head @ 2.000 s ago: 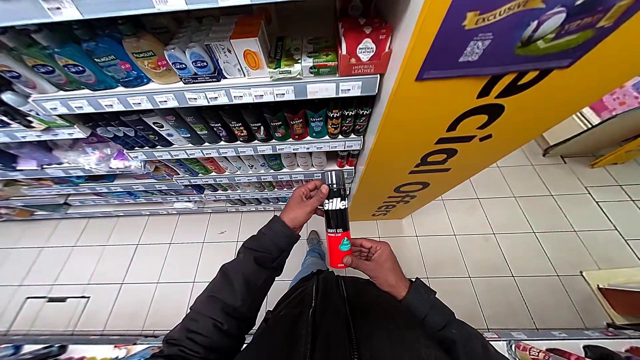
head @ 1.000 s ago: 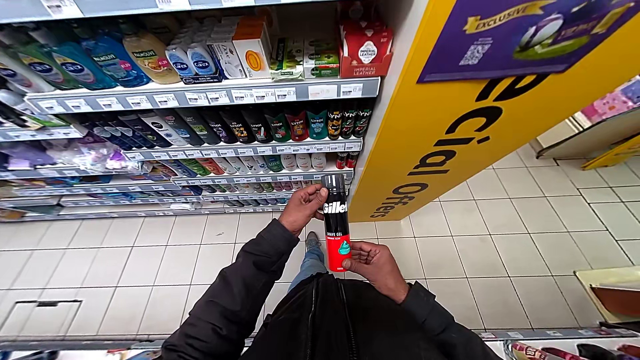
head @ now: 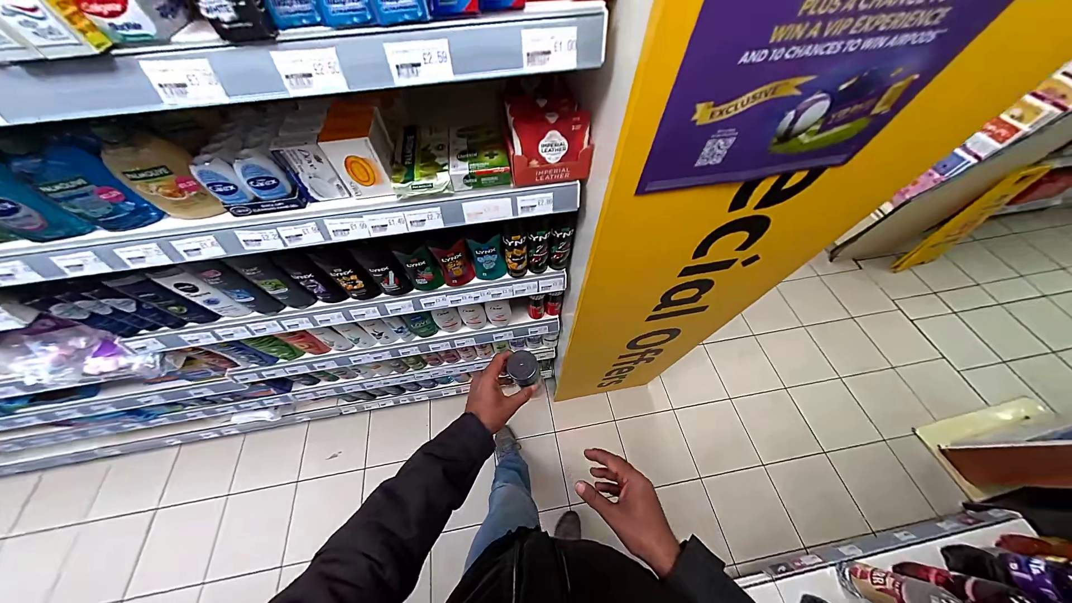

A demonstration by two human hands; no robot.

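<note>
My left hand [head: 496, 395] grips the Gillette shave gel can [head: 523, 368], whose dark cap faces up toward the camera; the can's printed side is mostly hidden from this angle. The can is in front of the lower shelves, near their right end. Lower and to the right, my right hand [head: 618, 501] holds nothing, with its fingers apart and slightly curled, away from the can.
Shop shelves of toiletries [head: 360, 314] stand ahead on the left, ending at a yellow panel [head: 712, 218] with a purple poster [head: 804, 100]. Tiled floor [head: 770, 394] lies below. Another shelf [head: 888, 544] with packets is at the bottom right.
My right hand has let go of the can and moved away from it. The can, upright in the view with its printed side showing before, now points its cap at the camera in my left hand.
</note>
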